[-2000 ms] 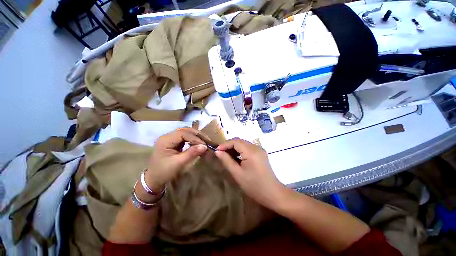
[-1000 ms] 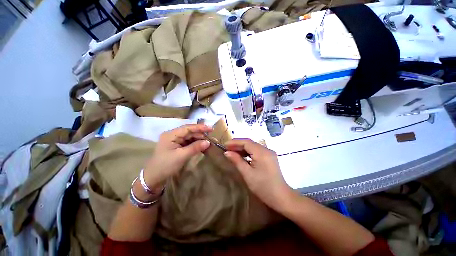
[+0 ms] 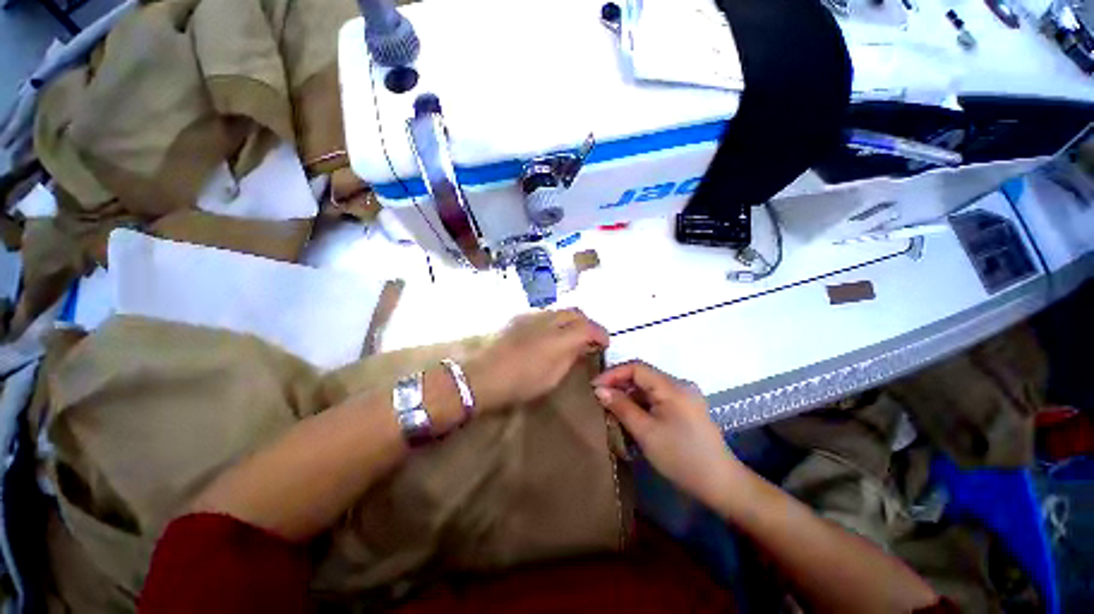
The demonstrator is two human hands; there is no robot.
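Note:
A khaki garment panel [image 3: 504,480] lies over the table's front edge towards my lap, with a stitched edge running down its right side. My left hand [image 3: 546,354] lies on the panel, its fingertips pinching the top of that edge. My right hand [image 3: 648,414] is just right of it, thumb and fingertips together at the same edge. White lining cloth [image 3: 228,294] shows at the left. The sewing machine head [image 3: 516,96] stands behind my hands. The presser foot area [image 3: 536,278] is behind my left hand, with no cloth clearly seen under it.
A khaki heap [image 3: 144,108] lies at the back left. A black cloth band [image 3: 786,108] drapes over the machine arm, above a small black device [image 3: 713,228] with a cable. A measuring tape [image 3: 816,381] runs along the front edge. Cloth and a blue container [image 3: 996,516] are below right.
The view has shifted right and closer. My hands have moved from a small dark piece held between them to the panel's stitched edge, which now hangs straighter towards me.

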